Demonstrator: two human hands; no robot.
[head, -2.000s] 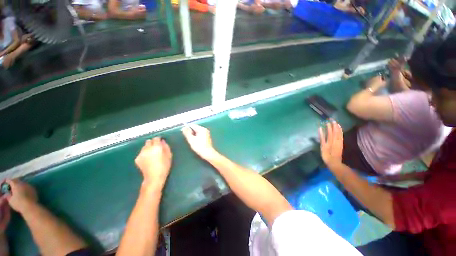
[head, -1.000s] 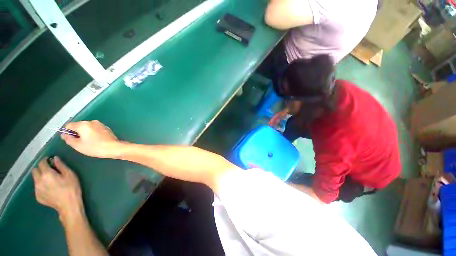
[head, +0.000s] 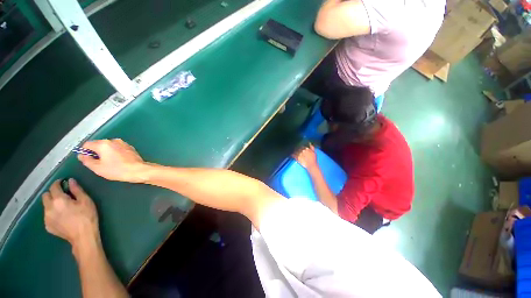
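Note:
My left hand (head: 71, 214) is over the green bench at the lower left, its fingers curled around a small dark part (head: 67, 187) that is mostly hidden. My right hand (head: 113, 160) is just above it in the picture, near the white rail. It holds a thin dark hand tool with pale marks (head: 86, 152) that sticks out of the fingertips toward the rail. The two hands are close but apart.
A clear plastic bag of small parts (head: 173, 86) lies beside the white rail (head: 160, 71). A black block (head: 280, 38) lies farther along the bench. Small dark pieces are on the conveyor. A person in red (head: 378, 169) crouches by a blue stool (head: 303, 181); another person in pink sits beyond.
The person in red has lowered and moved nearer the stool, an arm now over it. My hands have barely moved since one second ago; the view swung right from the earliest frame.

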